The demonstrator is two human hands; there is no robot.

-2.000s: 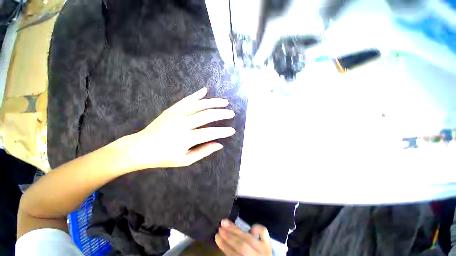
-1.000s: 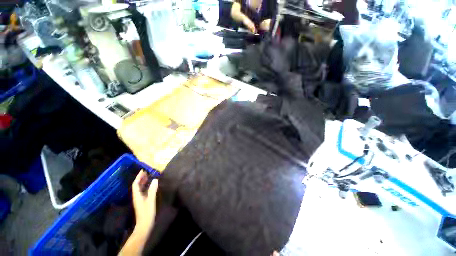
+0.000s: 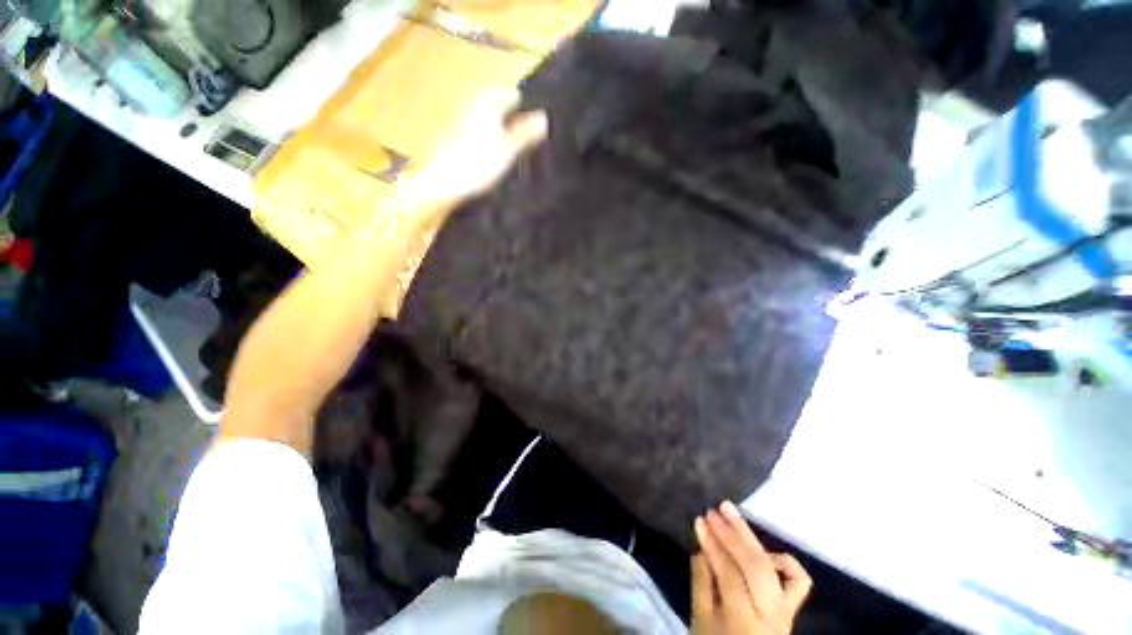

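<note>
A dark mottled fabric panel (image 3: 621,310) lies over the table, its near end hanging over the front edge. My left hand (image 3: 478,149) is blurred and overexposed at the panel's far left edge, over the cardboard; whether its fingers grip the cloth cannot be told. My right hand (image 3: 745,577) holds the panel's near corner between thumb and fingers at the table's front edge. The panel's right side runs to the white sewing machine (image 3: 968,211), where a work light (image 3: 822,308) glares. The glare hides the needle.
Yellow cardboard (image 3: 329,161) lies left of the panel. Bunched dark cloth (image 3: 857,87) is behind it. A small dark pad (image 3: 1028,361) and thread (image 3: 1018,499) are on the table at right. A white tray (image 3: 174,354) and a blue container (image 3: 44,509) stand low at left.
My left hand has moved from the blue basket's rim up and right to the panel's far left edge. My right hand shows more fully. The view has tilted down, and the person behind is out of view.
</note>
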